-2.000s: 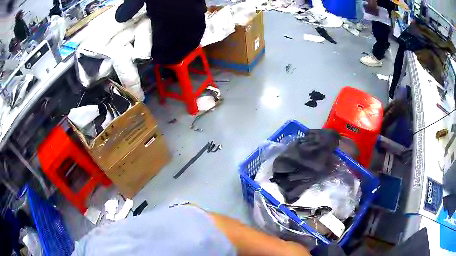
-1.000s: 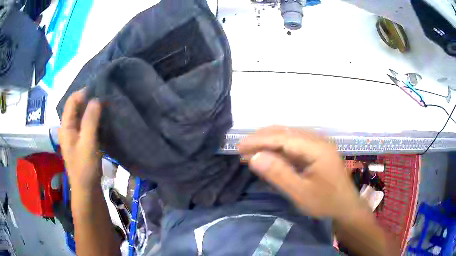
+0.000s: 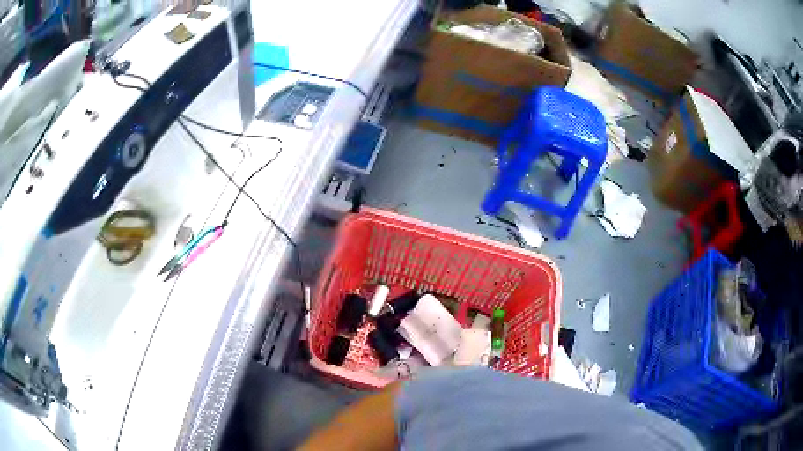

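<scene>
Neither of my hands shows; only a bare forearm and a grey-blue sleeve are at the bottom edge. Nearest in front is the red plastic basket [image 3: 440, 231], holding black and white cylinders and pale scraps. To its left is the white table [image 3: 207, 352] with the sewing machine head [image 3: 132, 123], white with a black panel. Pink and blue thread snips [image 3: 201, 250] and a yellow-brown looped thing [image 3: 125, 236] lie beside the machine. A little dark cloth shows at the bottom, left of the forearm.
A blue stool [image 3: 556, 128] stands beyond the basket. Cartons [image 3: 475, 88] are behind it. A blue crate [image 3: 678, 339] with plastic in it is at the right, near a red stool [image 3: 715, 220]. Scraps lie on the grey floor. A thin cable runs over the table edge.
The view has swung from the tabletop to the red basket and floor on the right. Both hands, which were at the dark cloth and table edge, have left the picture.
</scene>
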